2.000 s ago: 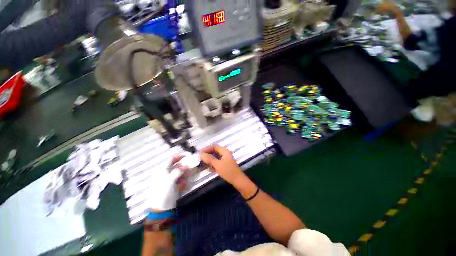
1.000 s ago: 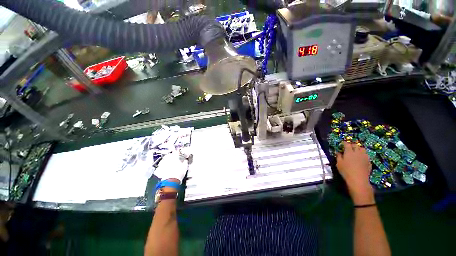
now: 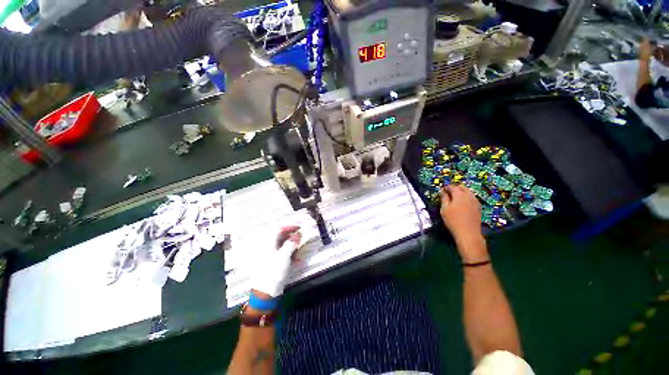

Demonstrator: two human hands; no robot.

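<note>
My left hand (image 3: 277,262), in a white glove with bare fingertips showing, is on the ribbed white board (image 3: 363,223), just left of the soldering iron head (image 3: 317,209). Its fingers are bent together; whether they hold a white part cannot be told against the white surface. My bare right hand (image 3: 461,211) is at the near left edge of the heap of green circuit boards (image 3: 506,183) on the black tray. Its fingertips point into the heap, and no board can be made out in them. White parts (image 3: 180,227) lie heaped left of the ribbed board.
A grey controller (image 3: 385,50) stands behind the iron. A black hose with a beige hood (image 3: 260,99) hangs at upper left. Scattered pieces and a red bin (image 3: 70,121) are on the dark belt. Another black tray (image 3: 565,146) and another person's arm (image 3: 645,73) are at right.
My left hand has moved from the white heap to the ribbed board beside the iron. My right hand remains at the board heap, now at its near left edge. The view has shifted.
</note>
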